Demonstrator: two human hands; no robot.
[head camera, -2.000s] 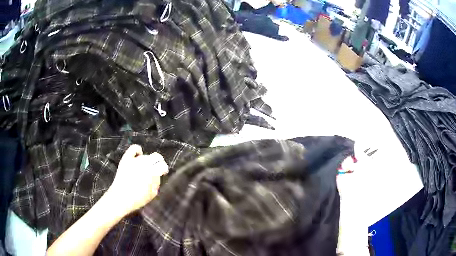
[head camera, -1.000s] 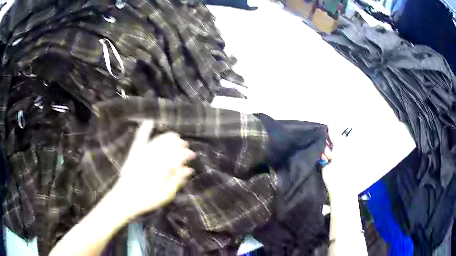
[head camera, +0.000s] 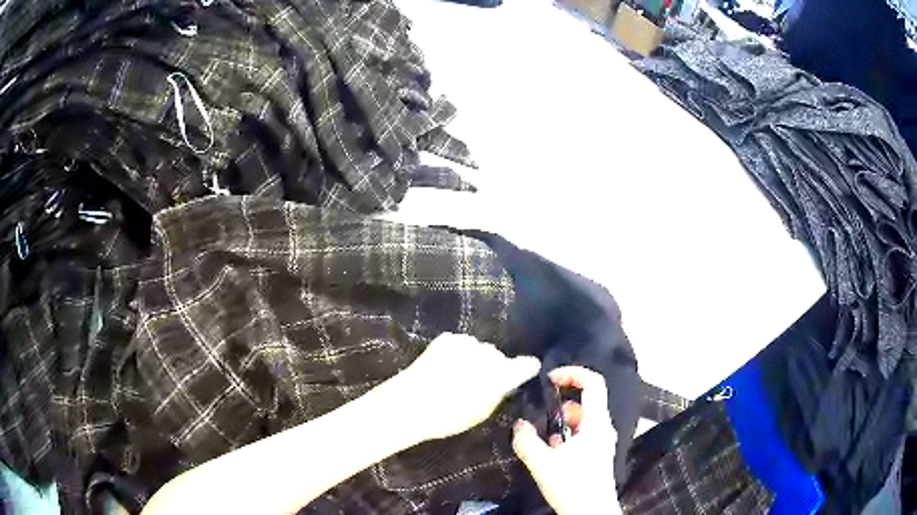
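Note:
The plaid garment (head camera: 302, 272) lies spread across the front of the table, its plain black lining (head camera: 573, 312) turned out at the right end. My left hand (head camera: 468, 382) pinches a dark edge of the lining between thumb and finger. My right hand (head camera: 575, 443) is close beside it, fingers curled around small dark thread snips (head camera: 563, 431), mostly hidden in the palm. The blade tips are hard to make out against the dark cloth.
A large heap of plaid garments (head camera: 251, 101) with white loops lies behind and left. Grey garments (head camera: 804, 151) hang over the table's right side. A blue bin (head camera: 769, 443) is below the right edge of the white table (head camera: 623, 191). Cardboard boxes (head camera: 635, 30) stand behind.
My right hand has moved left and down from the garment's far right end. My left hand has moved right from the plaid cloth to meet it at the lining. The view has shifted slightly.

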